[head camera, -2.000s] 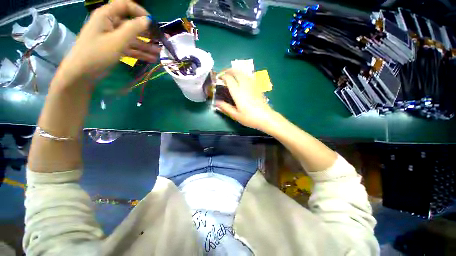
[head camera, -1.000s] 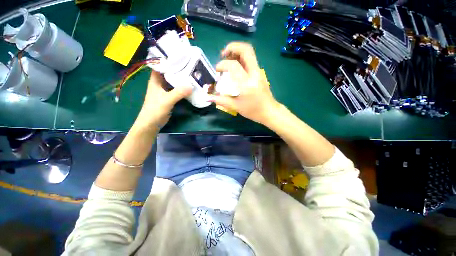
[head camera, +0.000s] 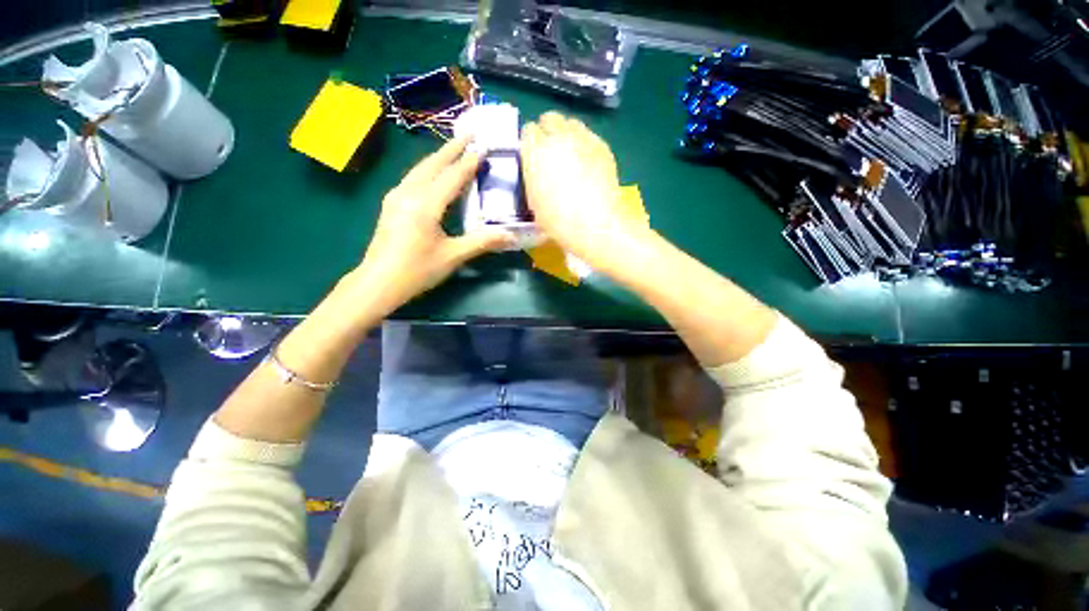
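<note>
A white housing stands between my hands at the centre, with its window facing me. A dark display screen with a bright reflection sits in the window. My left hand is closed around the housing's left side, thumb at its near end. My right hand is against its right side, fingers bunched near the window's upper edge. The hands hide much of the housing, and the display's cable does not show.
White housings with thin wires lie at left. A yellow pad stack and spare screens are behind my left hand. Another yellow piece is partly under my right hand. A clear bag lies at back, cabled screens at right.
My left hand, first raised with a dark lead, came down and took hold of the housing. The housing turned so its window faces me. My right hand moved up along its side.
</note>
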